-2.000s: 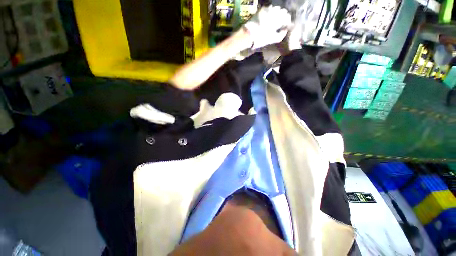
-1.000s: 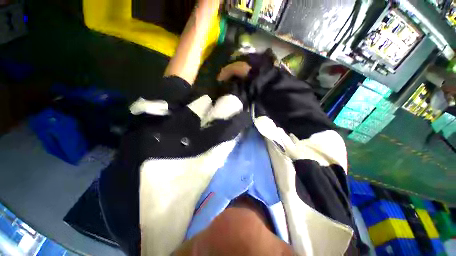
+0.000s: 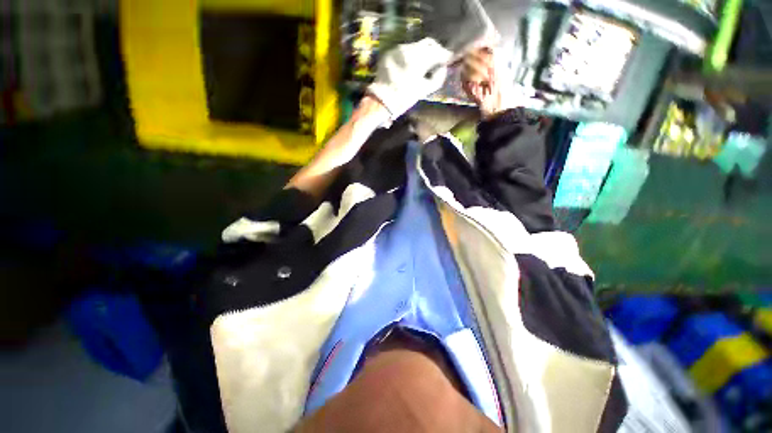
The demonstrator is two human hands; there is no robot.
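My left hand (image 3: 410,74), in a white glove, is over the bench edge at top centre, fingers bent. My right hand (image 3: 480,78) looks bare and is close beside it, fingers curled. Both are blurred; whether either holds something cannot be told. A pale, blurred shape (image 3: 474,25) lies just above them. A circuit board in a carrier (image 3: 592,52) lies on the bench to the right. The open yellow tote (image 3: 165,84), dark inside, stands at the upper left.
Teal stacked pieces (image 3: 588,165) are right of my right sleeve. More boards (image 3: 690,127) show at the far right. Blue and yellow totes (image 3: 724,359) are on the floor at lower right, and a blue object (image 3: 114,330) is at lower left. My loose jacket (image 3: 279,355) fills the middle.
My left hand has come back into view from beyond the top edge. My right hand has moved up and right to meet it. The view has shifted, showing more of the tote.
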